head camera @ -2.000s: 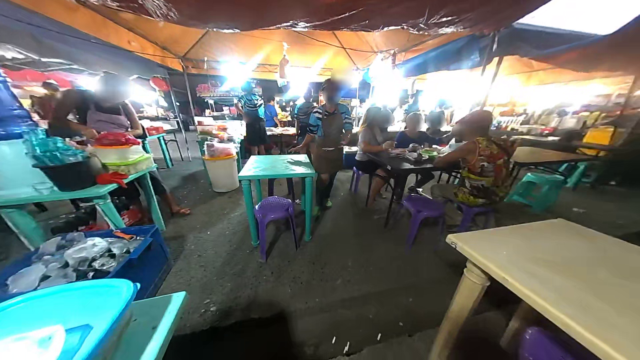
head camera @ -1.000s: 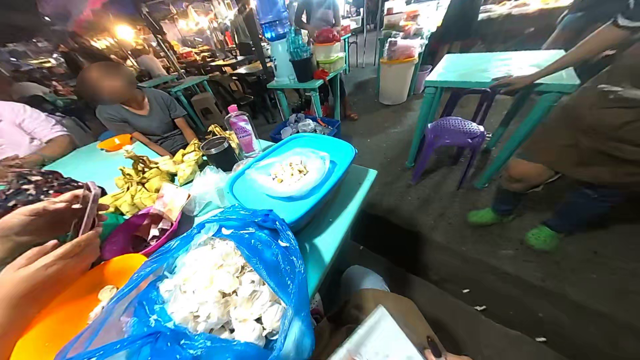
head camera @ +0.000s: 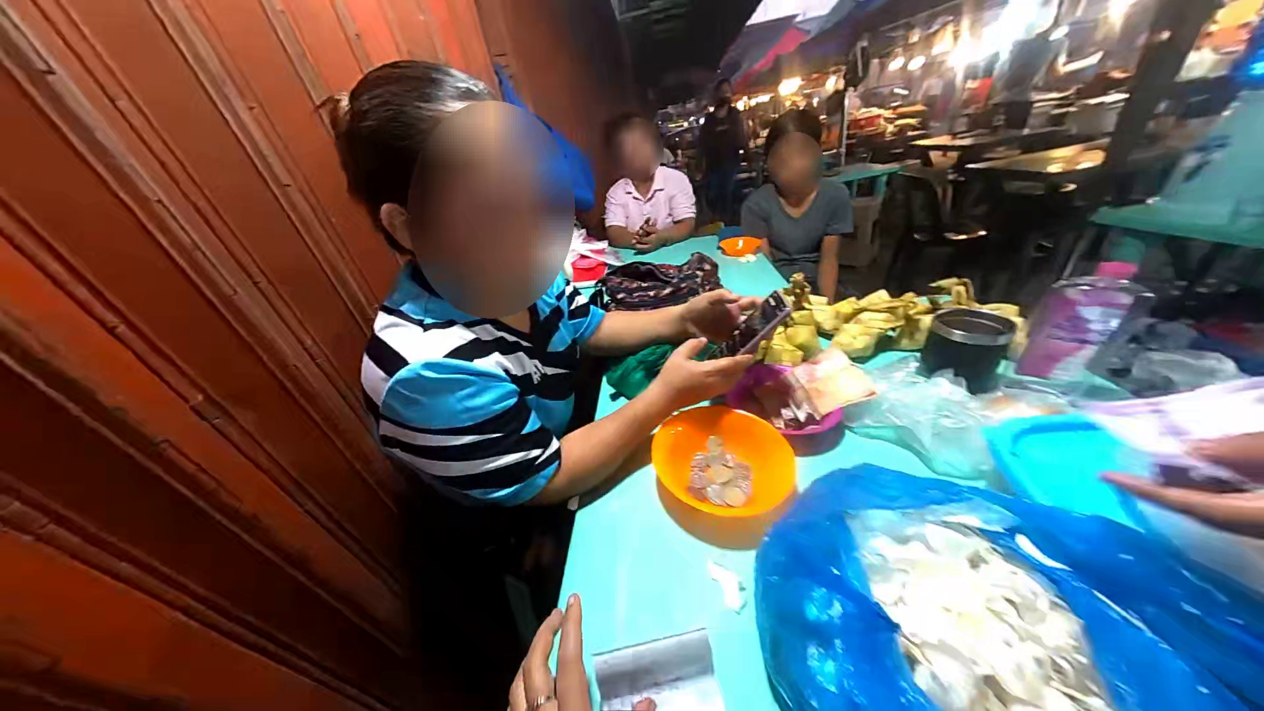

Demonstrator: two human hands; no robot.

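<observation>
My left hand (head camera: 555, 664), with a ring on one finger, enters at the bottom with straight fingers. Beside it is a grey rectangular tray or box (head camera: 660, 673) at the table's near edge; a fingertip shows at its bottom. The hand's lower part is cut off, so its hold on the tray cannot be told. A blurred hand at the right edge is near a purple-and-white item (head camera: 1185, 415); whose hand it is cannot be told. Between them lie a blue plastic bag (head camera: 820, 612) of pale, flaky pieces (head camera: 978, 612) and an orange bowl (head camera: 671, 454) of coins (head camera: 721, 474).
A person (head camera: 474, 395) in a striped shirt holds a phone (head camera: 760, 326) at the table's left, against a red-brown wall (head camera: 197, 296). Woven leaf pouches (head camera: 859, 321), a black tumbler (head camera: 968, 348), a magenta bowl (head camera: 834, 420) with banknotes and a blue basin (head camera: 1057, 459) stand nearby. Two people sit beyond.
The view has swung far left from the stalls to the table and wall. The orange bowl, partly hidden a second ago, now shows its coins.
</observation>
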